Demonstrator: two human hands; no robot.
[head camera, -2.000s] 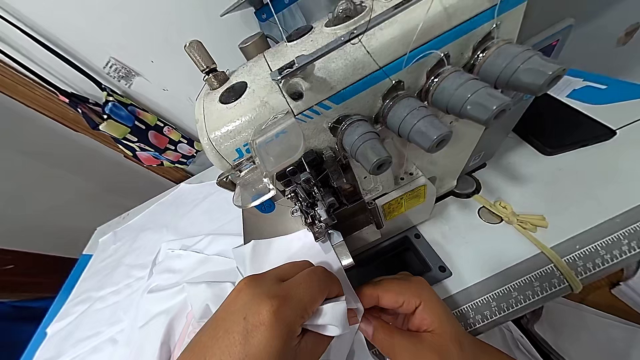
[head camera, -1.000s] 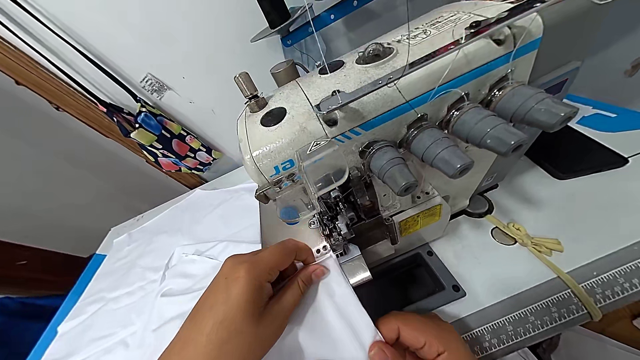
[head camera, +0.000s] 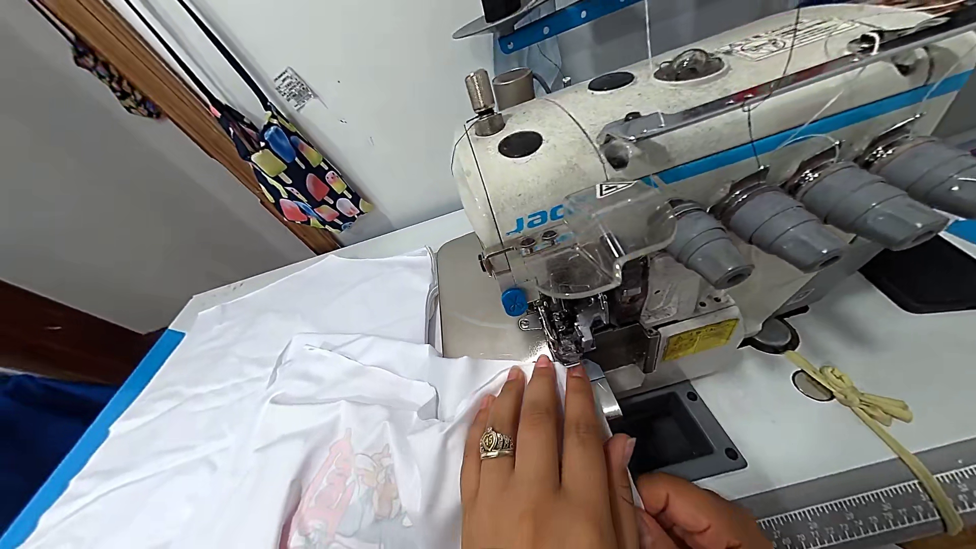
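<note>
A white Jack overlock sewing machine (head camera: 564, 168) stands on the table, its needle and presser foot area (head camera: 568, 328) just beyond my fingertips. White fabric (head camera: 358, 381) with a faint coloured print lies left of and before the machine, one edge at the foot. My left hand (head camera: 541, 457), with rings on one finger, rests flat on the fabric, fingers extended toward the foot. My right hand (head camera: 686, 511) is at the lower right, fingers curled at the fabric's edge; its grip is partly hidden behind the left hand.
Several grey thread tension knobs (head camera: 778, 221) project from the machine's front. A black recessed tray (head camera: 675, 431) is right of the fabric. A yellow tied strip (head camera: 850, 389) crosses the measuring tape (head camera: 854, 515) on the table edge. A popsicle-print cloth item (head camera: 305, 179) hangs at the left.
My left hand, earlier pinching the fabric near the foot, now lies flat on it with fingers extended. The right hand has come nearer to the left since one second ago. The view has shifted.
</note>
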